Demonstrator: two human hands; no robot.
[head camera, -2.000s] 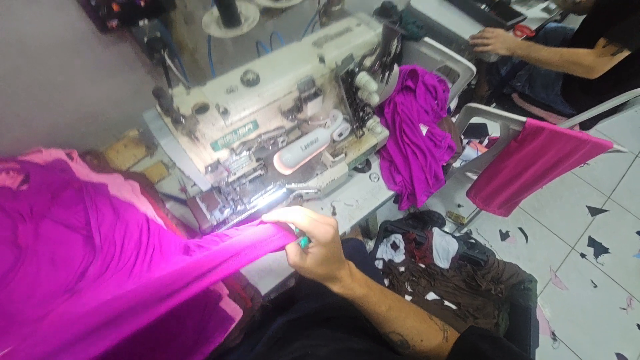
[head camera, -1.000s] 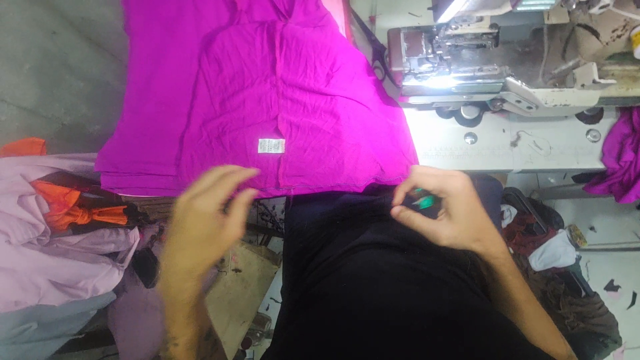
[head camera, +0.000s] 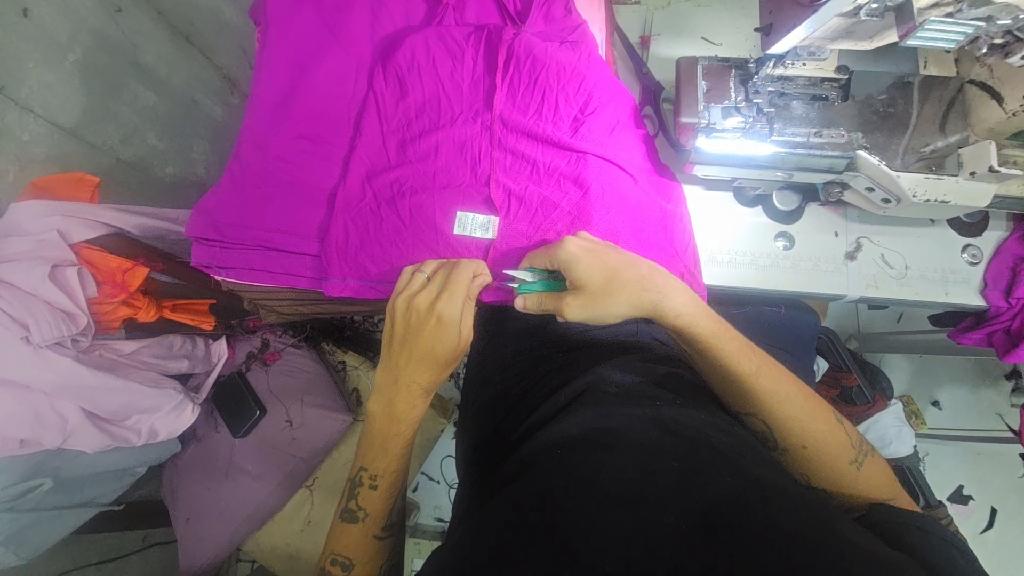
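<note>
A magenta garment (head camera: 416, 144) lies spread over the table's near edge, with a seam running down its middle and a small white label (head camera: 476, 225) beside the seam. My left hand (head camera: 436, 312) pinches the garment's lower edge near the seam's end. In my right hand (head camera: 596, 280) are green-handled thread snips (head camera: 536, 282), their blades pointing left, parted around or beside the pinched edge; exactly what lies between them cannot be told. Both hands are close together, just below the label.
An industrial sewing machine (head camera: 768, 120) with its lamp lit stands at the upper right on a white table (head camera: 800, 248). Pale pink (head camera: 64, 336) and orange cloth (head camera: 140, 288) lie at the left, near a black phone-like object (head camera: 238, 405). More magenta fabric (head camera: 996, 296) hangs at the far right.
The view has swung from the machine to the garment. Since one second ago, my left hand has moved right and taken hold of the garment's edge; my right hand has brought the snips to it.
</note>
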